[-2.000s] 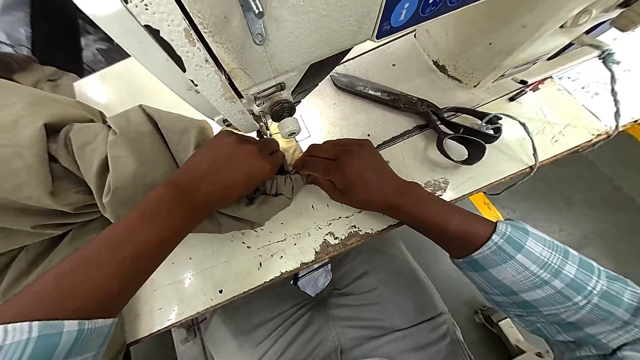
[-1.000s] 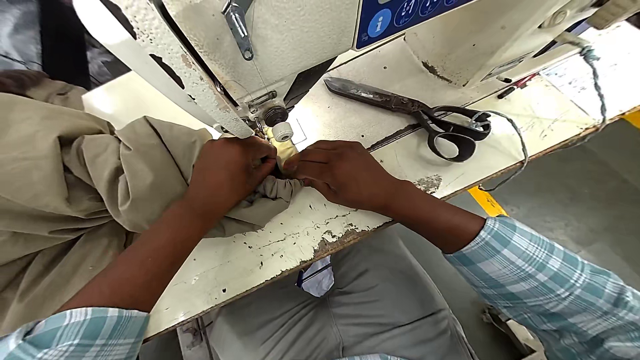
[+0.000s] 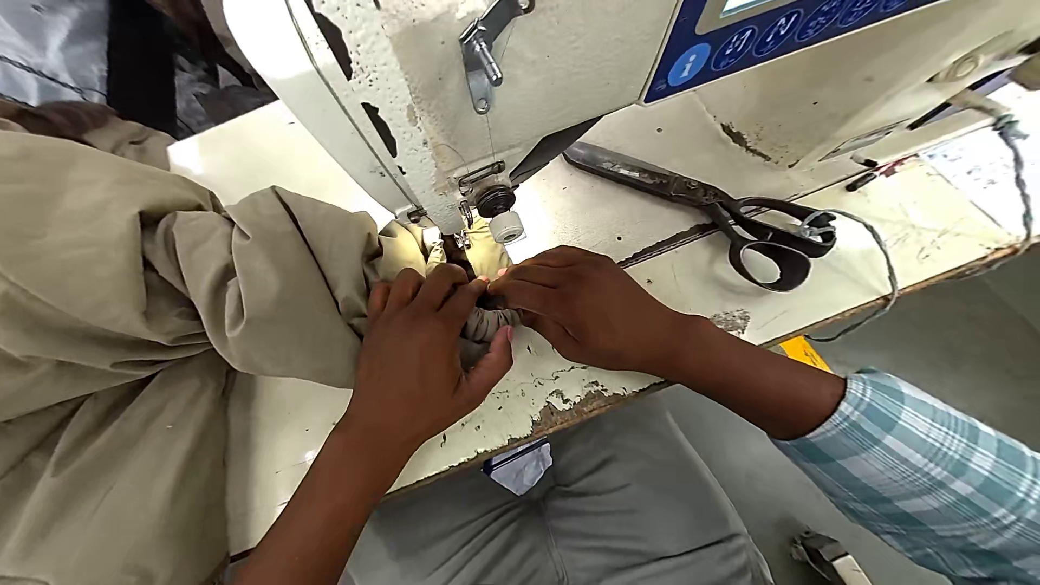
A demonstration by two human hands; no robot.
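A khaki cloth garment [image 3: 276,284] lies bunched across the left of the table and runs under the presser foot [image 3: 461,240] of a sewing machine [image 3: 561,57]. My left hand [image 3: 422,349] rests on the cloth just in front of the foot, fingers bent over it and thumb apart. Close on its right, my right hand [image 3: 593,309] pinches a gathered fold of the same cloth [image 3: 490,323]. The fingertips of both hands nearly meet. The needle area is lit, and the hands partly hide the cloth there.
Black-handled tailor's shears [image 3: 715,203], tied to a cord [image 3: 886,260], lie right of the hands. The table's chipped front edge [image 3: 569,414] runs below my wrists. A control panel [image 3: 756,36] is on the machine. Dark and silvery material [image 3: 57,49] is at the upper left.
My left hand has opened from a closer grip, its fingers now spread over the cloth and its thumb apart. My right hand stays at the fold.
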